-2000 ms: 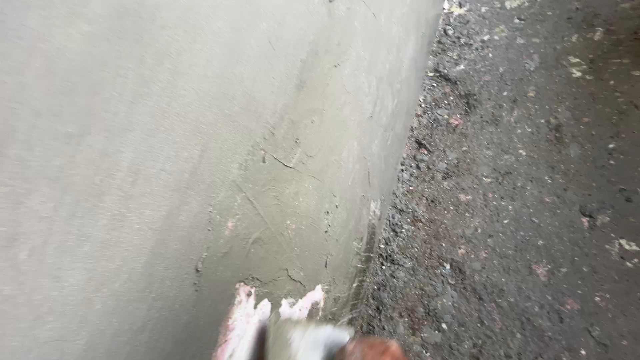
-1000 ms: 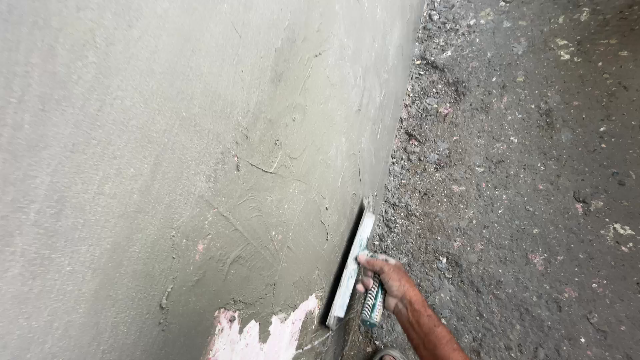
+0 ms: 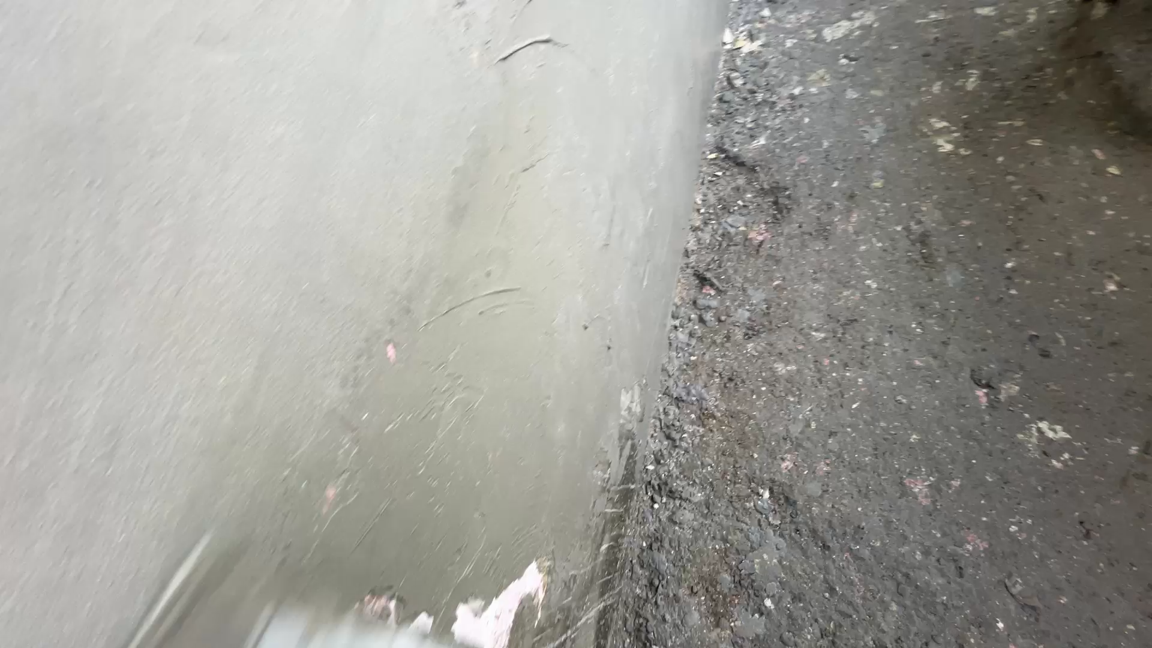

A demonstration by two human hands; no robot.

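Grey plaster (image 3: 360, 270) coats the wall, with curved ridges and streaks in its surface. Near the bottom edge a ragged pink-white patch (image 3: 504, 612) of bare wall shows beside the plaster. A blurred pale flat tool (image 3: 333, 630), probably the trowel, cuts into the bottom left of the view against the wall. Neither my left hand nor my right hand can be seen, so what holds the tool is hidden.
Rough dark ground (image 3: 900, 360) runs along the right side, dotted with pale and pink specks. Loose grit and crumbs (image 3: 702, 315) line the foot of the wall. A dark brownish shape or shadow sits at the top right corner.
One second ago a hand held a trowel at the foot of the wall; that hand is now out of view. A blurred tool shows farther left at the bottom. The view has shifted.
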